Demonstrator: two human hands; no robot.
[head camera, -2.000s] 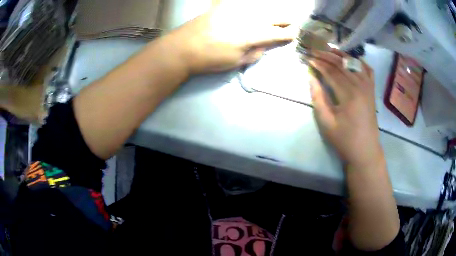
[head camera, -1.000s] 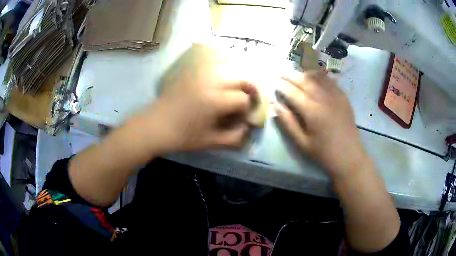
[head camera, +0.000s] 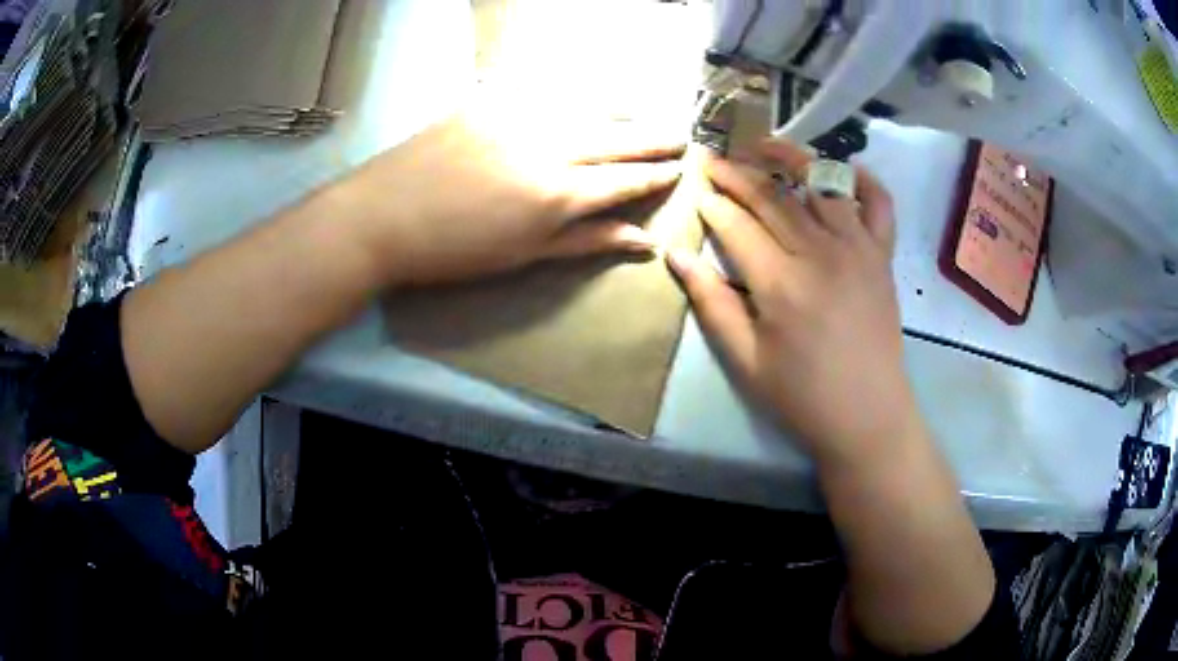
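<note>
A tan-brown fabric piece (head camera: 568, 338) lies flat on the white table, its angled corner towards the front edge and its far end under the needle area. My left hand (head camera: 517, 200) lies flat on it, fingers pointing right, partly washed out by lamp glare. My right hand (head camera: 807, 265) rests at the piece's right edge, fingertips close to the presser foot (head camera: 711, 116). The fingers are pressed on the cloth; no clear grip shows. The sewing machine head (head camera: 891, 65) stands upper right. The needle itself cannot be made out.
A stack of brown pieces (head camera: 239, 65) lies upper left. Untidy bundles (head camera: 52, 142) are at the far left. A smartphone with a dark red edge (head camera: 1001, 230) lies right of the machine head. Hanging garment parts (head camera: 1079, 600) are at lower right. The table's front edge (head camera: 517, 433) runs below my hands.
The blurred, folded-looking piece in my left hand is now spread flat on the table. Both hands have moved up towards the presser foot. The whole view has shifted slightly.
</note>
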